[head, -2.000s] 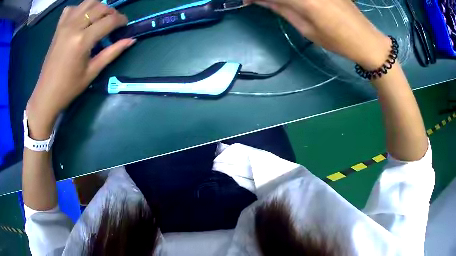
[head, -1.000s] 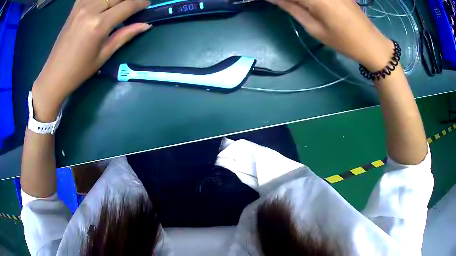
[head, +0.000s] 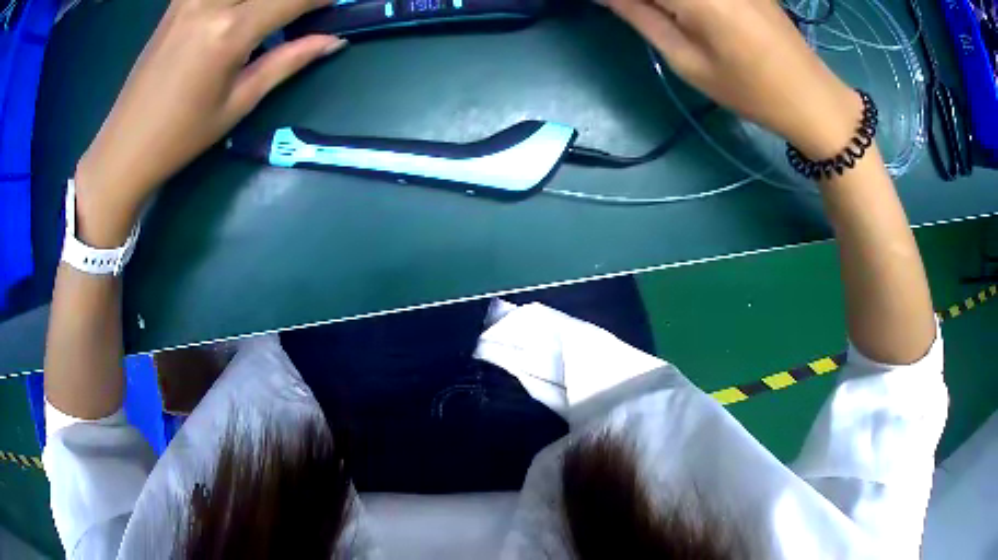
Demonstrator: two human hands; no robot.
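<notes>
A black and light-blue 3D pen (head: 438,13) with lit digits lies across the top edge of the picture, partly cut off. My left hand (head: 192,93) holds its front part, thumb below and fingers above. My right hand (head: 744,66) is at its rear end; the fingertips are cut off by the top edge, so what they pinch is hidden. A second 3D pen (head: 438,162) lies on the bench, light-blue side up, its dark tip to the left. A black power cable (head: 613,160) and clear filament (head: 657,200) run from its rear to the right.
The dark green bench (head: 361,257) ends in a slanting front edge. A clear filament coil (head: 903,109) and black scissors (head: 950,126) lie at right, beside a blue parts bin (head: 974,55). A blue tray (head: 16,142) stands at left.
The view has shifted, so the held pen sits higher and is more cut off, and the lying pen appears further right. Both hands remain at the held pen.
</notes>
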